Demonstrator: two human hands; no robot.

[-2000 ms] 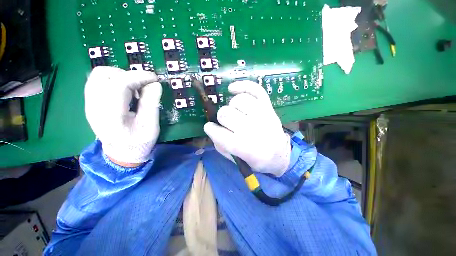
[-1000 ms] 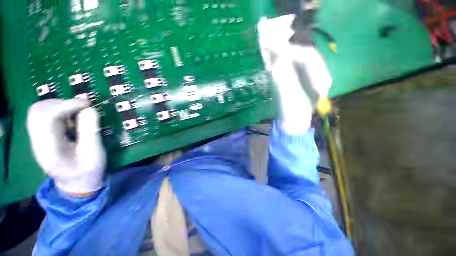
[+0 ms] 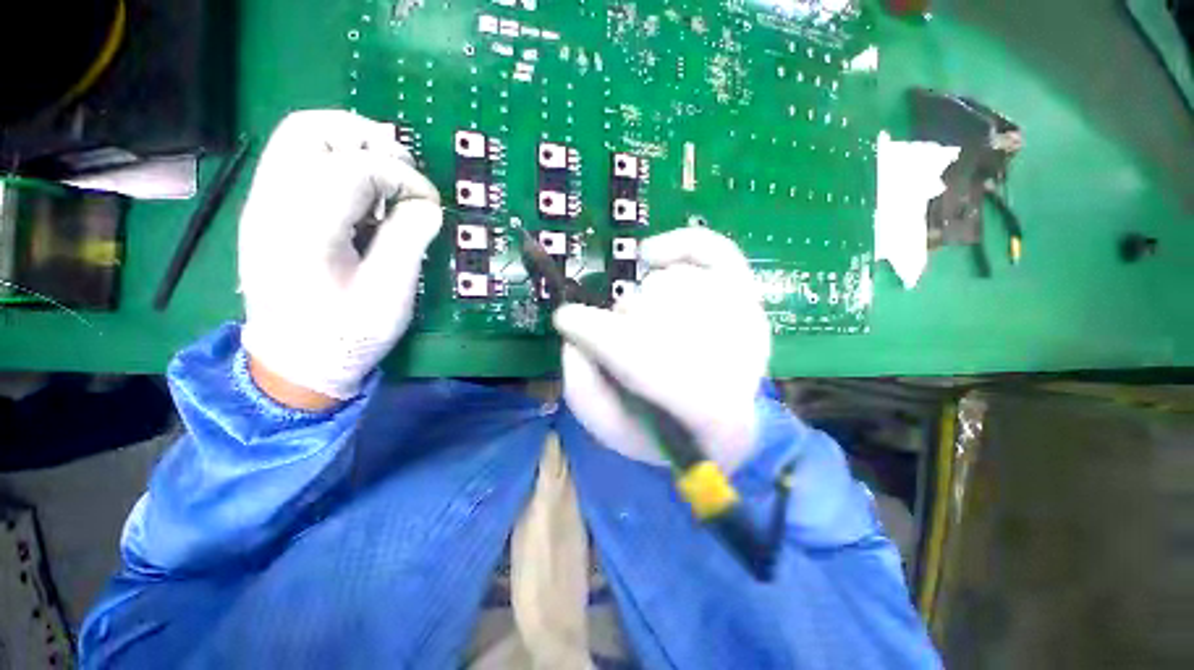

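Note:
A large green circuit board (image 3: 773, 170) lies in front of me. Several black power transistors (image 3: 551, 157) with silvery tabs stand in columns on its near left part. My right hand (image 3: 674, 340), in a white glove, holds a soldering iron (image 3: 659, 422) with a yellow band; its tip is at the board between two transistor columns. My left hand (image 3: 338, 249), also in a white glove, is pinched on a thin solder wire (image 3: 461, 211) that reaches toward the iron tip. The left hand covers part of the board's left side.
White paper (image 3: 913, 203) lies right of the board beside a dark iron stand (image 3: 969, 157). A slim black tool (image 3: 203, 220) lies left on the green mat (image 3: 1074, 301). A dark box-like object (image 3: 66, 242) and a large black object are at the far left.
My right hand was over by the paper and stand one second ago; now it is back over the transistors with the iron. My left hand stays pinched. The camera view has shifted.

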